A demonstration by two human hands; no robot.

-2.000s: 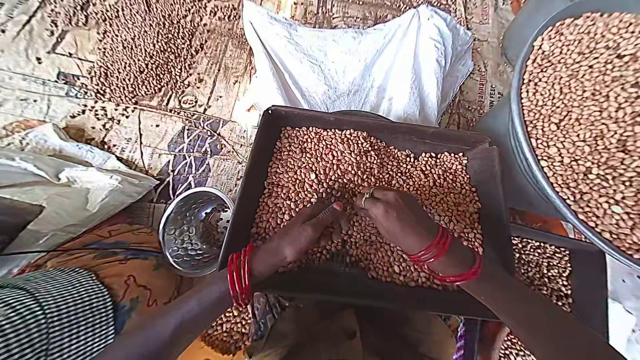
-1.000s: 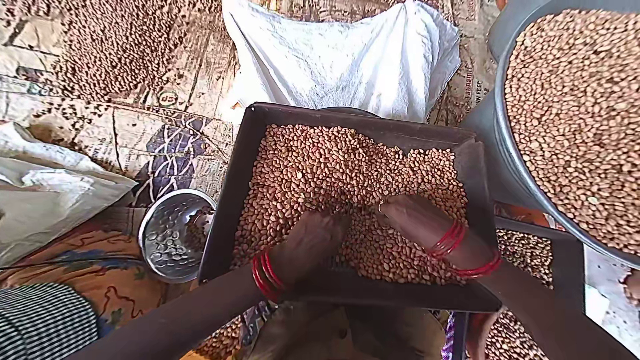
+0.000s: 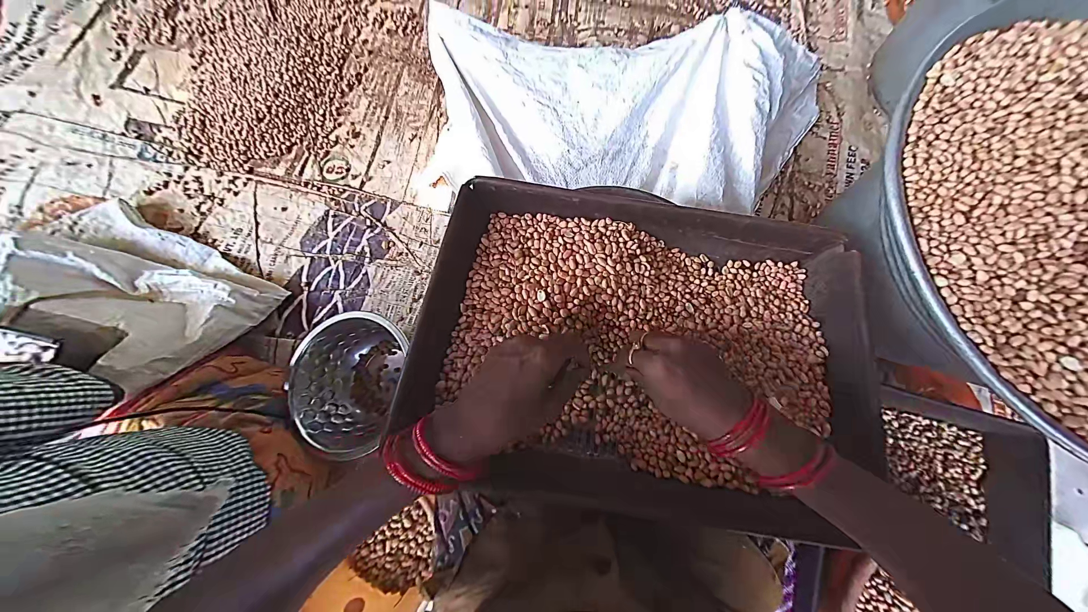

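A dark rectangular tray (image 3: pixel 857 340) holds a broad layer of reddish-brown nuts or beans (image 3: pixel 561 263). My left hand (image 3: pixel 527 387) rests low on them, left of the middle, with curled fingers pointing inward. Close to its right is my right hand (image 3: pixel 680 378), with a ring on one finger and its fingertips bent down at the nuts. A small gap with nuts showing lies between the hands. Whether either hand pinches any nuts is hidden by the fingers. Red bangles circle both wrists.
A steel bowl (image 3: pixel 319 382) stands left of the tray. A large metal tub (image 3: pixel 905 221) of nuts is at the right, above a second dark tray (image 3: pixel 1016 501). White cloth (image 3: pixel 612 110) lies beyond. Small nuts (image 3: pixel 272 85) are spread on printed sacking. Checked fabric (image 3: pixel 195 467) is at lower left.
My left hand has turned from an outstretched pose to a curled one, low in the nuts. My right hand stays near it, fingers shifted slightly.
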